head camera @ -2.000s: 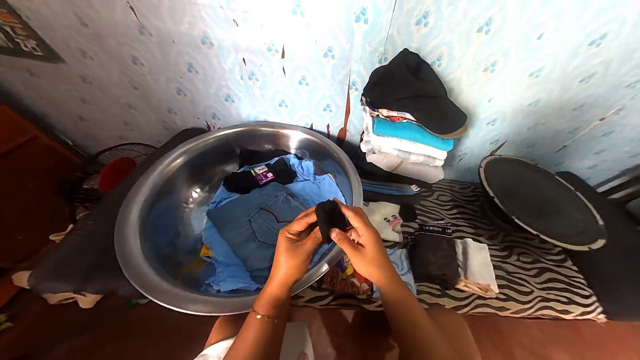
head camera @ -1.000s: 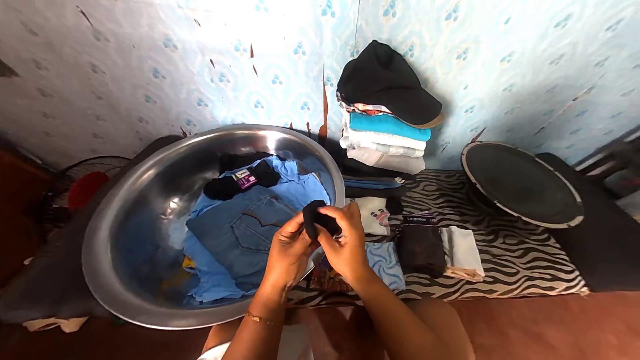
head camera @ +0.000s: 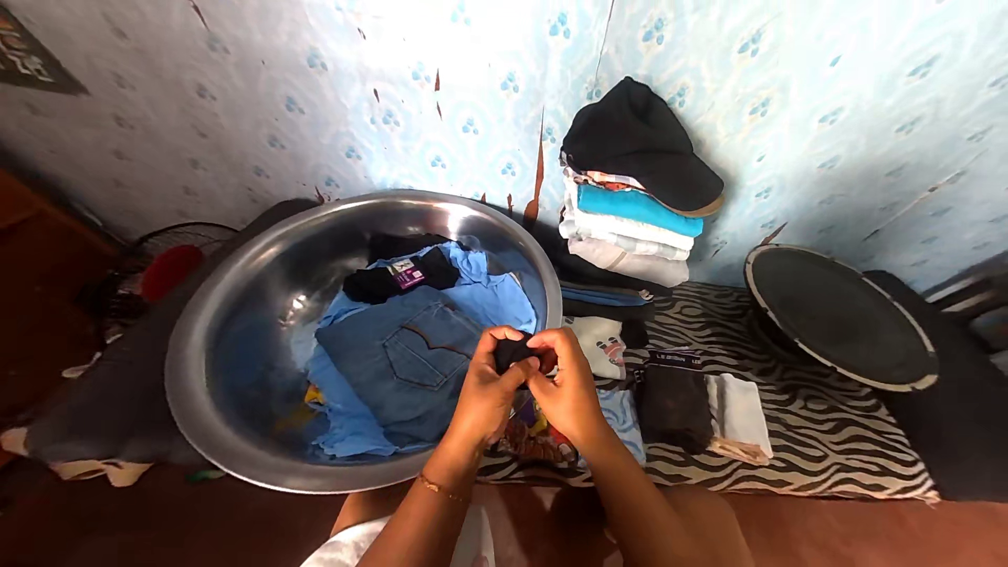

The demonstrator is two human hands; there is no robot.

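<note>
A small bunched black cloth point(head camera: 512, 352) is held between my left hand point(head camera: 490, 386) and my right hand point(head camera: 563, 384), pinched by the fingers and thumbs of both, just over the right rim of a large metal basin point(head camera: 189, 394). Inside the basin lie folded blue jeans point(head camera: 402, 358), light blue cloth point(head camera: 504, 298) and a black bundle point(head camera: 374, 285) with a purple label. Right of my hands are a white printed cloth point(head camera: 598, 346), a dark folded cloth point(head camera: 675, 408) and a white folded cloth point(head camera: 743, 417) on a zebra-striped cover.
Against the wall stands a stack of folded clothes point(head camera: 638, 214) topped by a black cap point(head camera: 642, 150). A round dark lid or tray point(head camera: 843, 315) with a pale rim rests at the right. A fan point(head camera: 169, 268) is behind the basin at the left.
Both hands stay together on the black cloth, with their fingers shifting around it. The view has swung a little.
</note>
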